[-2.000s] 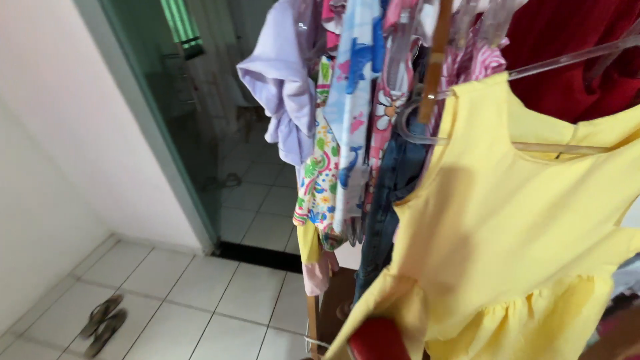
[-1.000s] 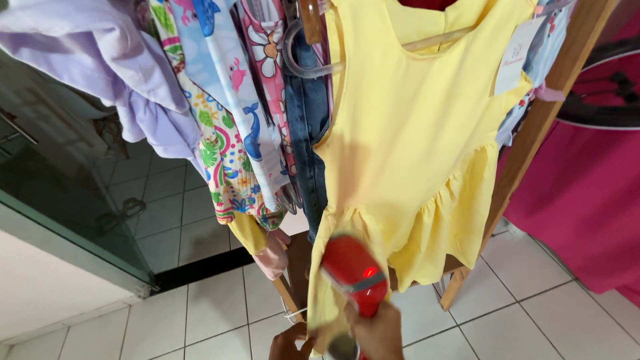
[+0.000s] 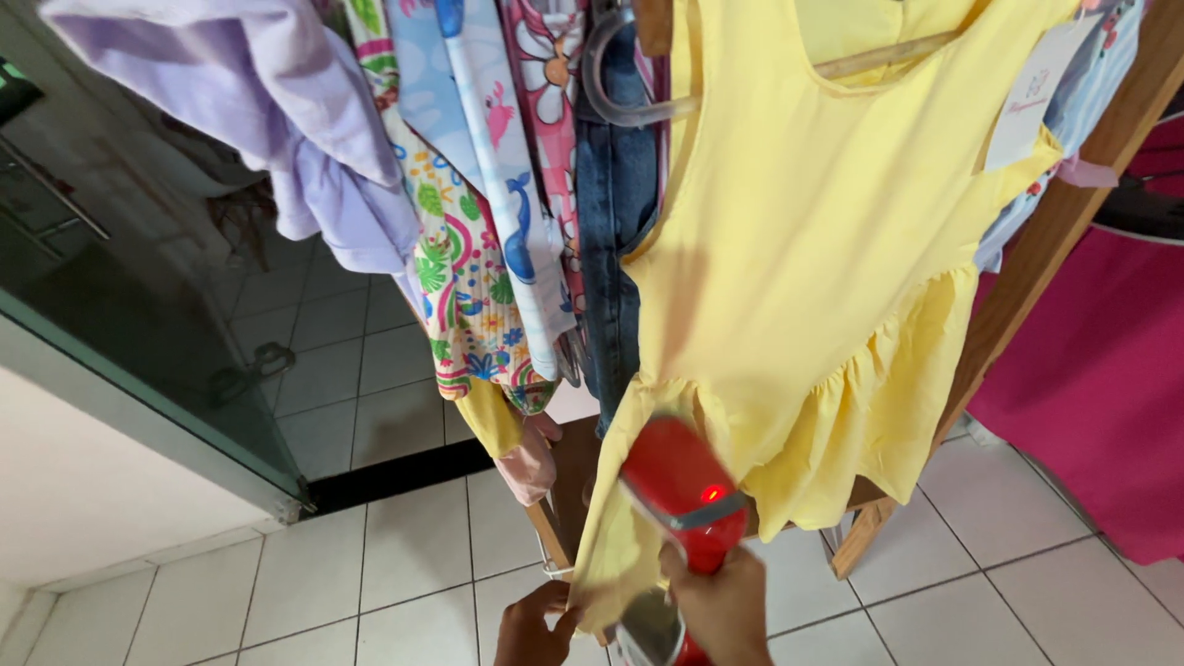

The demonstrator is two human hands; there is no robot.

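Note:
A yellow sleeveless dress [image 3: 758,250] with a gathered skirt hangs on a clear hanger [image 3: 615,106] at the front of the rack. My left hand [image 3: 536,624] pinches the lower left corner of its hem and draws it down. My right hand [image 3: 721,601] is closed round the handle of a red handheld garment steamer [image 3: 684,481], whose head lies over the skirt below the waist seam. A red light glows on the steamer. Its face toward the cloth is hidden. A white tag [image 3: 1036,92] hangs by the dress's right shoulder.
Children's clothes, among them a lilac garment [image 3: 324,139], a floral one [image 3: 462,296] and jeans [image 3: 610,222], hang left of the dress. The wooden rack [image 3: 1064,222] stands on a tiled floor [image 3: 416,546]. A glass door [image 3: 166,370] is at left, a magenta cloth [image 3: 1101,388] at right.
The view has swung right and down since the first frame. Both hands have come into view, and the steamer, only partly seen at first, now shows over the skirt.

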